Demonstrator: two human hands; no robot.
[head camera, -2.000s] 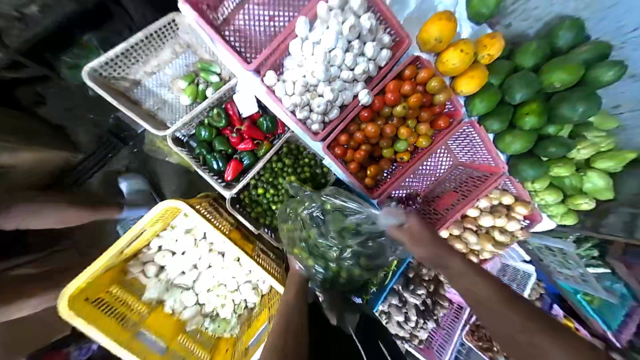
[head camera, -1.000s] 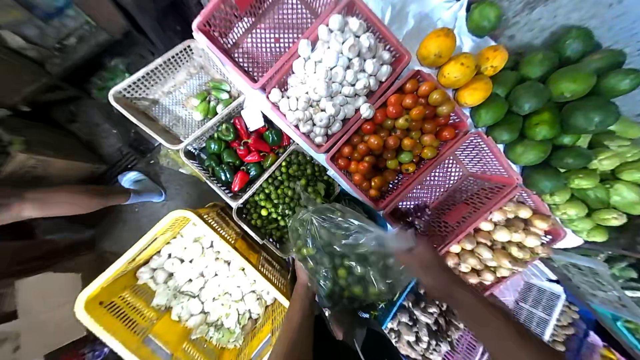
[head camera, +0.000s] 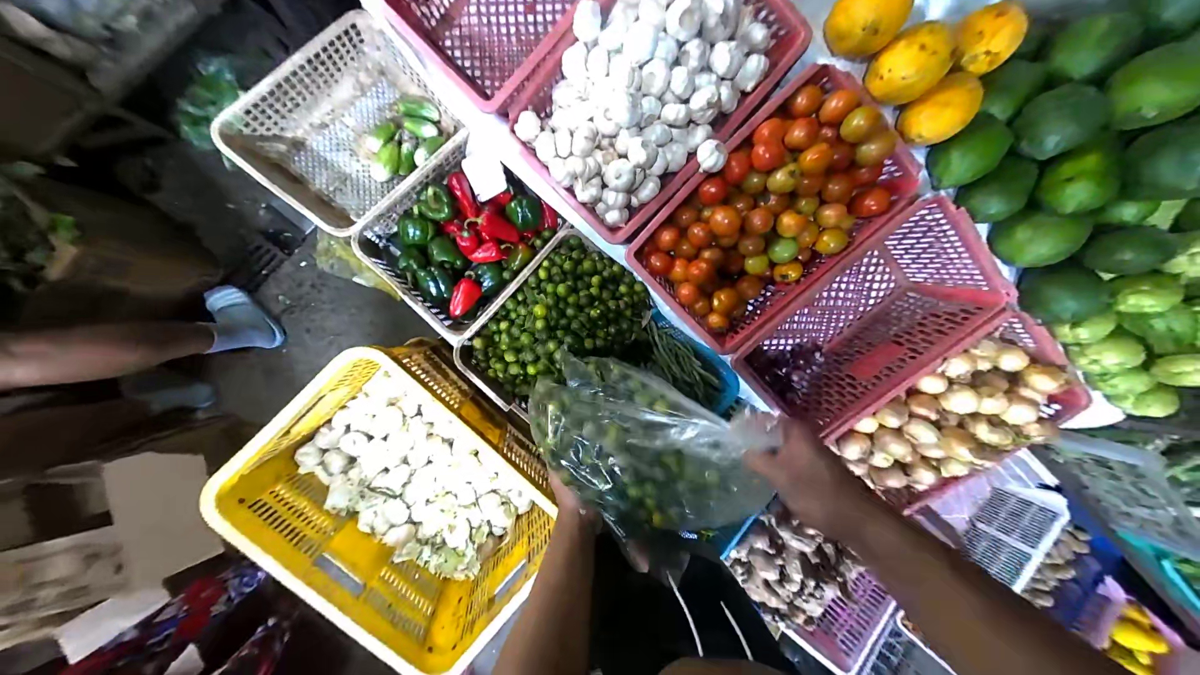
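Note:
A clear plastic bag (head camera: 647, 450) with small green citrus fruits inside hangs between my hands. My right hand (head camera: 778, 445), slightly blurred, grips the bag's upper right edge. My left hand (head camera: 577, 506) is at the bag's lower left side, its fingers mostly hidden by the plastic, so its grip is unclear. Just above the bag, a white basket holds small green citrus fruits (head camera: 562, 314), with long green pods (head camera: 684, 361) beside them. Left of my left hand stands a yellow plastic crate (head camera: 281, 572) with white garlic bulbs (head camera: 403, 459).
Pink crates hold garlic (head camera: 656, 84), tomatoes (head camera: 778, 206) and onions (head camera: 947, 412). White baskets hold bell peppers (head camera: 469, 234) and a few green vegetables (head camera: 408, 136). Green papayas (head camera: 1041, 216) are piled right, ginger (head camera: 787, 562) lies lower down. Another person's leg (head camera: 103, 352) is at left.
The bag has stayed between my hands. The other person's foot at the left shows farther from the yellow crate than two seconds ago. The view has shifted slightly.

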